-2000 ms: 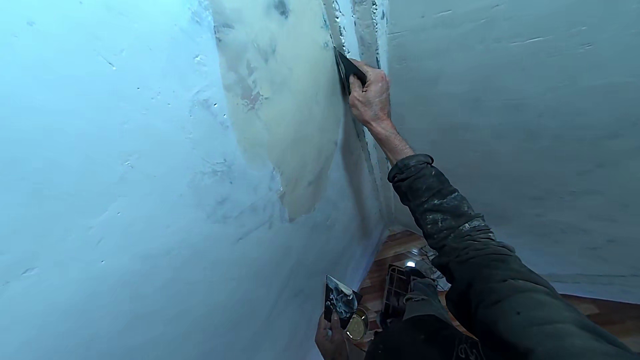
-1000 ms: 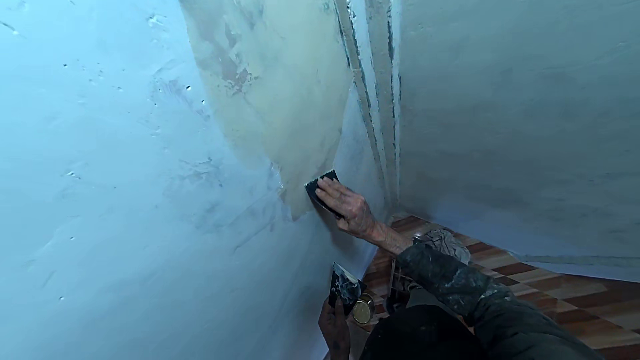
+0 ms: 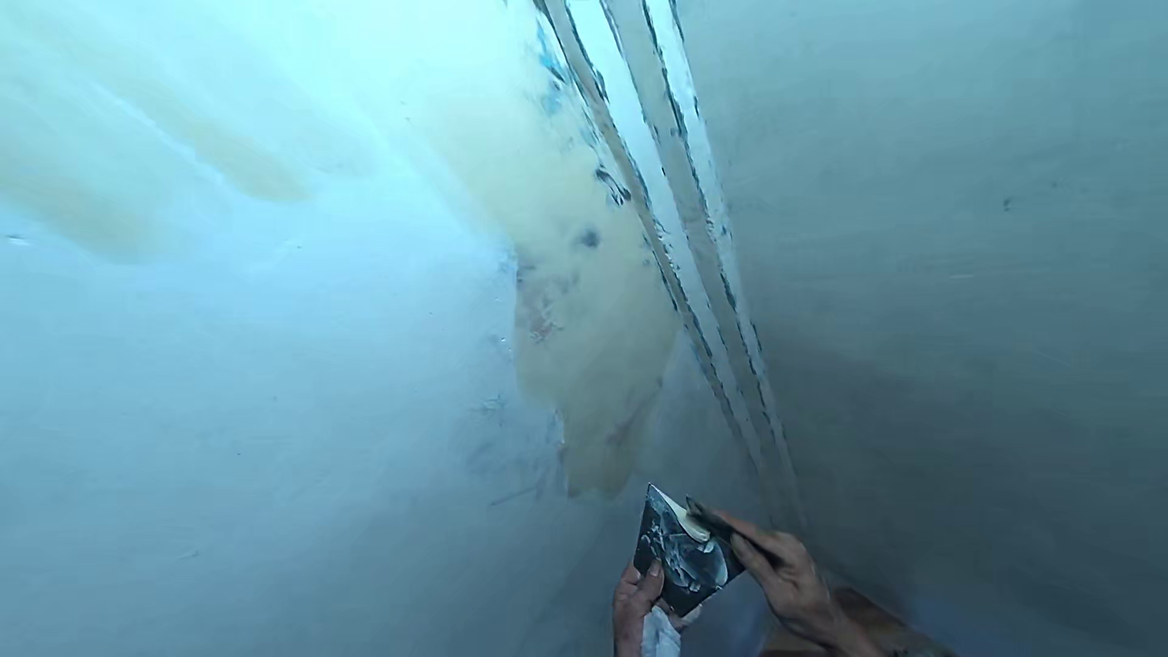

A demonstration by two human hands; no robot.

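Low in the head view, my left hand (image 3: 641, 598) grips a dark flat plate (image 3: 671, 547) by its lower edge, thumb on top. Pale filler (image 3: 683, 518) lies along the plate's upper right edge, with smears across its face. My right hand (image 3: 792, 584) holds a dark spreader blade (image 3: 721, 525), its edge at the filler on the plate. Above both hands, the wall bears a large yellowish patch (image 3: 593, 356) with darker spots and an uneven lower edge.
Long strips with rough dark edges (image 3: 693, 219) run down near the wall corner. A grey wall (image 3: 958, 319) stands at the right, a pale blue-lit wall (image 3: 228, 411) at the left. Part of the brown patterned floor (image 3: 862, 610) shows at the bottom right.
My right hand and its blade have left the wall beside the yellowish patch and are now at the plate in my left hand. The view has shifted upward.
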